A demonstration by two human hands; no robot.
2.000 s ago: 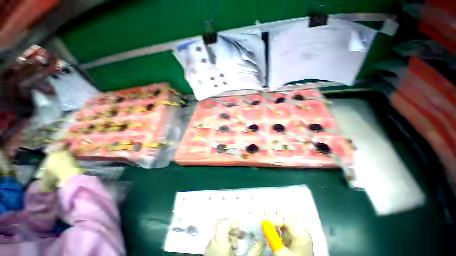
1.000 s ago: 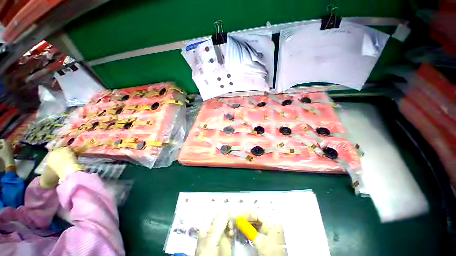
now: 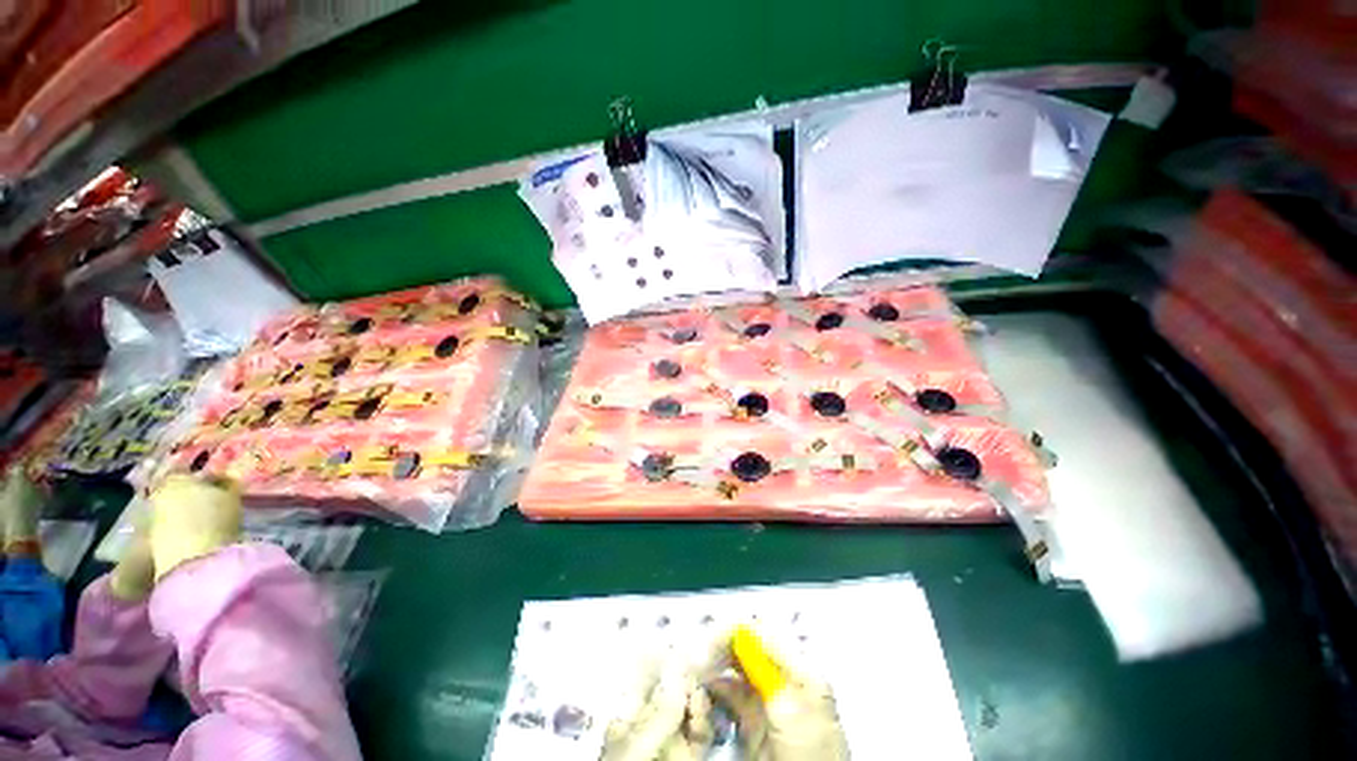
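Note:
A white film sheet [image 3: 896,654] with small grey shapes lies on the green bench at the bottom centre. My left hand [image 3: 655,717], in a cream glove, is over the sheet, fingers bent around something small and greyish, likely a wristwatch, mostly hidden. My right hand [image 3: 796,717], also gloved, holds a yellow-handled tool [image 3: 758,663] that points up and left. Its tip does not show. Both hands are close together and cut off by the bottom edge.
A pink foam watch tray [image 3: 774,503] under clear plastic lies behind the sheet. A tray of gold-strapped watches [image 3: 484,387] is at left. A white sheet stack [image 3: 1139,520] lies at right. Papers [image 3: 938,193] hang at the back. A person's pink sleeve [image 3: 246,639] is at left.
My hands and the yellow-handled tool first shifted left over the sheet, then the tool moved slightly right and became more upright. The view also shifted a little.

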